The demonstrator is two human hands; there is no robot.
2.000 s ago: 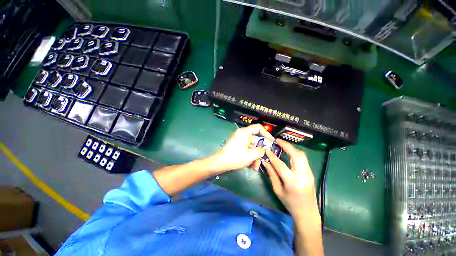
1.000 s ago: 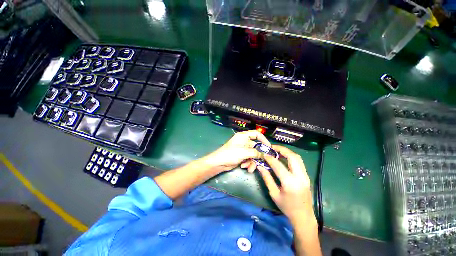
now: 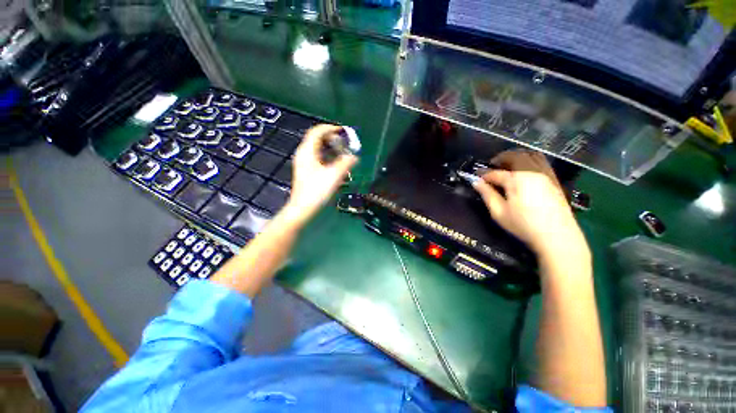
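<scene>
My left hand [image 3: 315, 171] is raised over the right edge of the black blister tray [image 3: 262, 173], its fingers closed around a watch case [image 3: 345, 142] with a bright silvery rim. My right hand [image 3: 524, 203] is over the black powered fixture [image 3: 428, 193]. Its fingertips are closed on the silvery edge of a watch case [image 3: 468, 176] at the fixture nest. The fingers hide part of that case and the nest. Silver-rimmed cases fill the left and back pockets of the black tray.
An acrylic guard [image 3: 516, 113] hangs above the fixture, below a screen [image 3: 589, 40]. Clear blister trays [image 3: 678, 323] are at the right, with a set-aside case [image 3: 652, 223] behind them. A small black tray [image 3: 190, 256] is at the left bench edge. A thin cord [image 3: 420, 306] runs in front.
My hands, together in front of the fixture before, are now apart. The left has moved left and up with a case; the right has moved onto the fixture nest. The camera view has shifted.
</scene>
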